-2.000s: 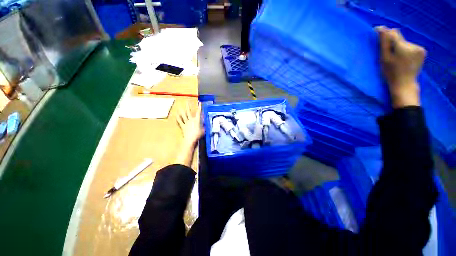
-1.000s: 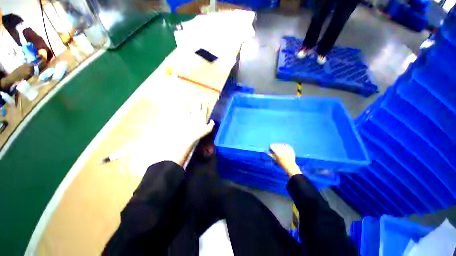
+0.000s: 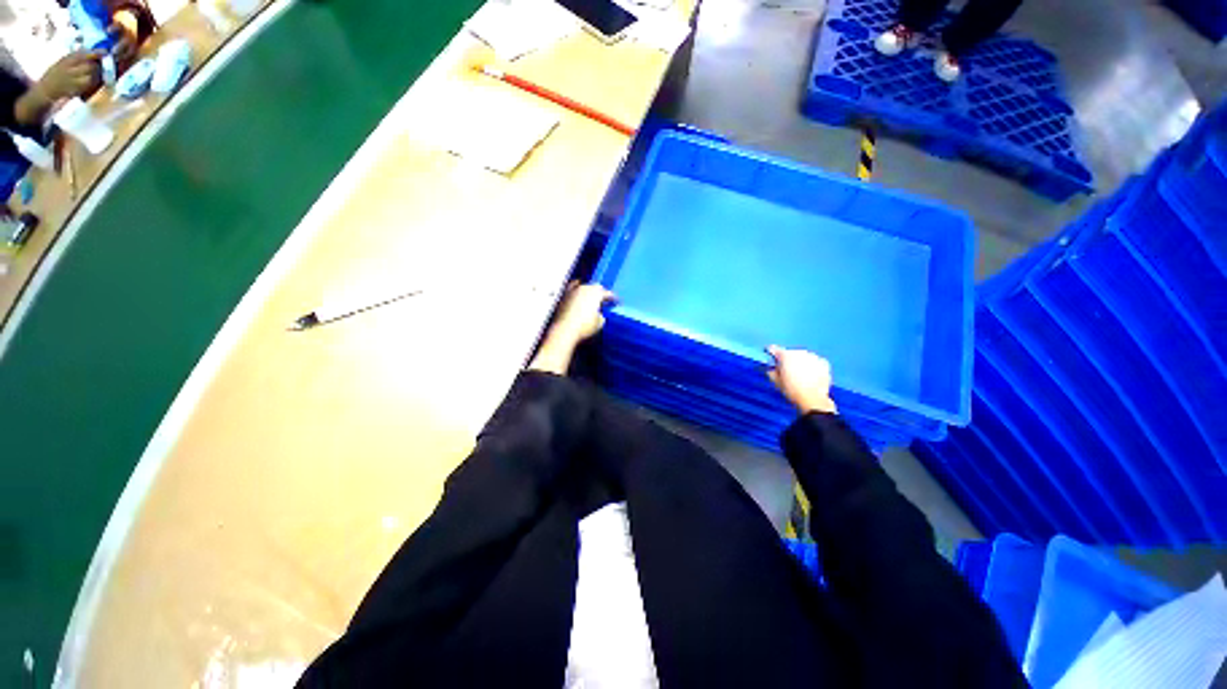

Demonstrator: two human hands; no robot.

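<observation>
A shallow blue tray with nothing visible in it sits on top of a stack of blue trays beside the bench. My left hand grips its near left corner. My right hand grips the middle of its near rim, thumb over the edge. A slim white craft knife with a dark tip lies on the brown bench.
A red stick, a pale card and a black phone lie at the bench's far end. The green conveyor belt runs at left. Tall stacked trays stand at right. A person stands on a blue pallet.
The blue tray came over from the right and now covers the tray holding the figure parts. My left hand moved from the bench to the tray's corner. The view has tilted down.
</observation>
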